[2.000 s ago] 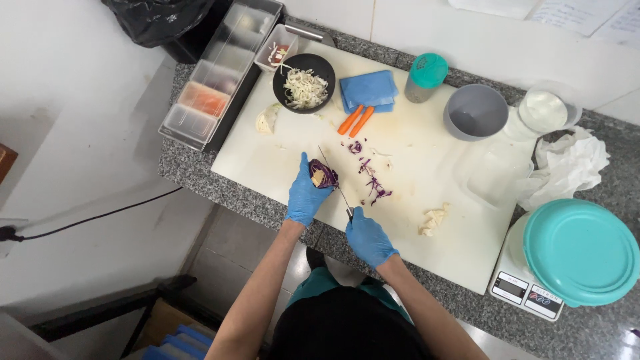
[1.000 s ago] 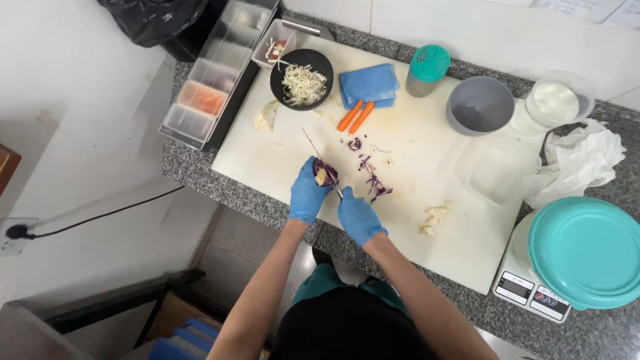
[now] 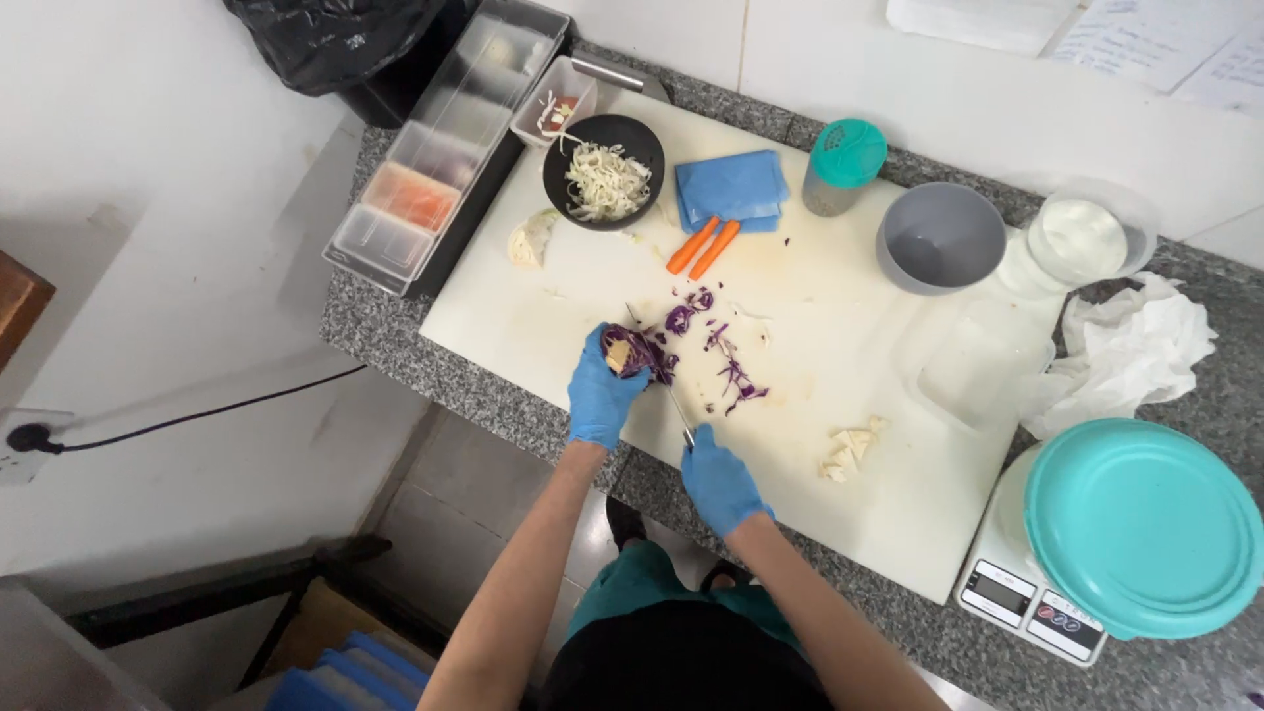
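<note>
My left hand (image 3: 604, 393), in a blue glove, holds a piece of red cabbage (image 3: 624, 353) down on the white cutting board (image 3: 869, 533). My right hand (image 3: 723, 482), gloved too, grips a knife (image 3: 673, 397) whose thin blade lies along the cabbage's right side. Purple shreds (image 3: 736, 377) are scattered right of the blade. Two carrots (image 3: 715, 250) lie beyond, against a folded blue cloth (image 3: 731, 188). A black bowl (image 3: 642, 143) holds shredded pale cabbage (image 3: 606, 183), and a pale cabbage chunk (image 3: 530, 240) lies near it. More pale pieces (image 3: 849, 449) are on the board at the right.
A lidded compartment tray (image 3: 434, 158) and a small clear tub (image 3: 583, 91) stand at the left. Along the back are a green-lidded shaker (image 3: 849, 153) and a grey bowl (image 3: 941, 237). Crumpled white paper (image 3: 1136, 346) and a turquoise-lidded container (image 3: 1141, 523) on a scale (image 3: 1027, 607) are at the right.
My right hand has drawn back from the cabbage since one second ago, showing more of the blade. More purple shreds lie close to the blade.
</note>
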